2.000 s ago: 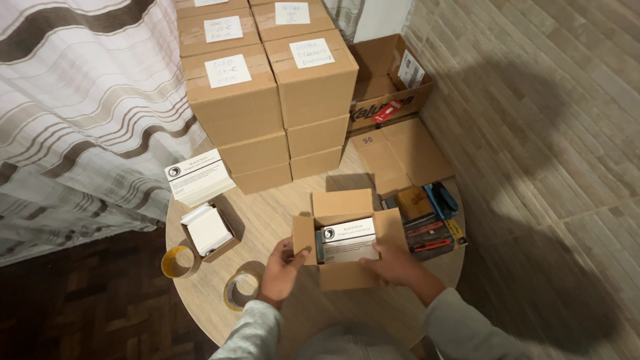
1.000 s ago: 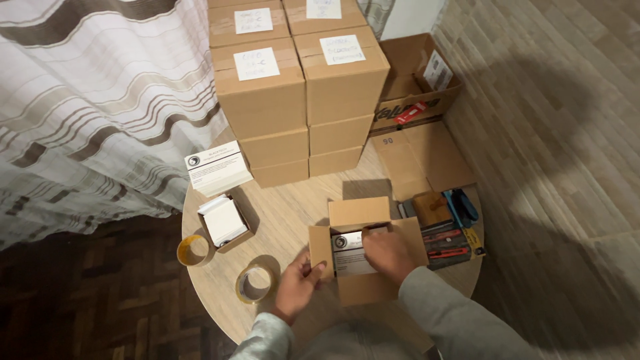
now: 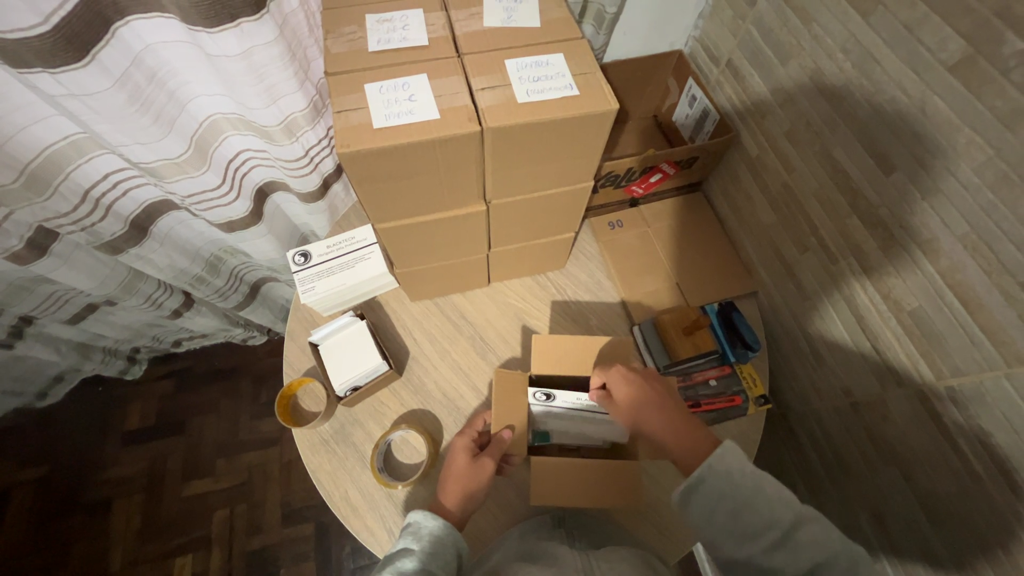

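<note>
A small cardboard box (image 3: 586, 482) stands on the round wooden table with its flaps spread. My left hand (image 3: 478, 464) grips its left flap, thumb on top. My right hand (image 3: 644, 400) is at the box's right side, its fingers at the upper right corner of a printed card (image 3: 564, 412) inside; whether they pinch the card is not clear. Something dark green shows under the card's lower left. Left of the box lie a roll of clear packing tape (image 3: 402, 457) and another tape roll (image 3: 302, 402). An open small box of white cards (image 3: 352, 358) is behind them.
Stacked cardboard boxes (image 3: 424, 176) with handwritten notes stand at the back, beside a pile of printed cards (image 3: 342, 268). At the right are a flattened cardboard piece (image 3: 672, 248), a larger open carton (image 3: 664, 152), a wooden-topped object (image 3: 686, 334) and red-and-black cutters (image 3: 712, 392).
My right hand has moved from the card's lower right edge to its upper right part. The card's top edge looks raised now. My left hand stays at the left flap.
</note>
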